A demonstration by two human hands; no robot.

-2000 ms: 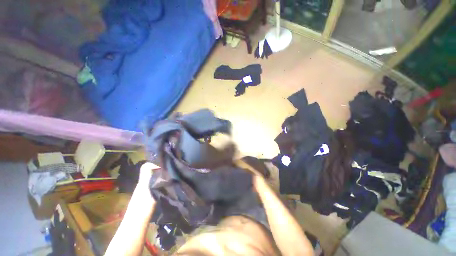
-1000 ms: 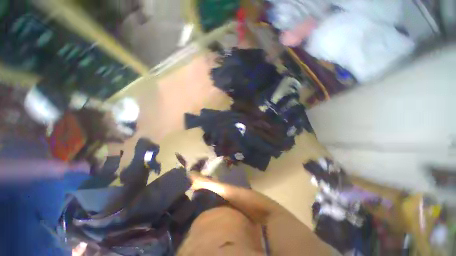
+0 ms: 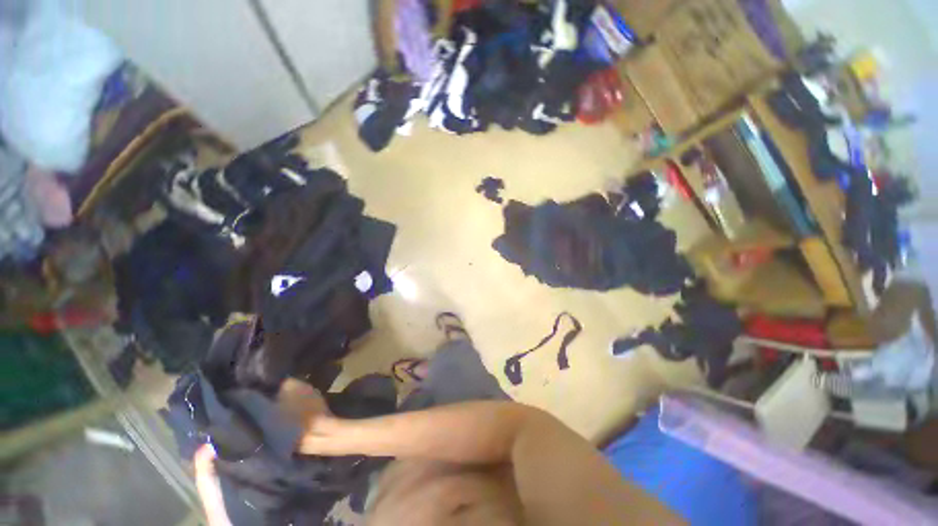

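A bundle of dark grey and black cloth [image 3: 231, 406] is at the lower left, held in both my hands against or just over the large dark floor pile [image 3: 309, 231]; the exact gap cannot be told. My right hand [image 3: 303, 414] grips its near right part. My left hand [image 3: 207, 460] is at its lower left edge, small and partly hidden, with cloth around it. The pile shows two small white patches on black panels. The cloth hides most of my fingers.
A thin black strap [image 3: 561, 339] lies on the pale floor near my feet. A dark cloth heap [image 3: 591, 241] lies right of centre. Black and white pieces [image 3: 494, 77] are heaped at the top. Wooden shelving [image 3: 792, 175] stands at the right, and a blue cover [image 3: 669, 467] is at the lower right.
The view has swung round to the right. The bundle has moved from beside the blue cover to the dark floor pile, still in my hands.
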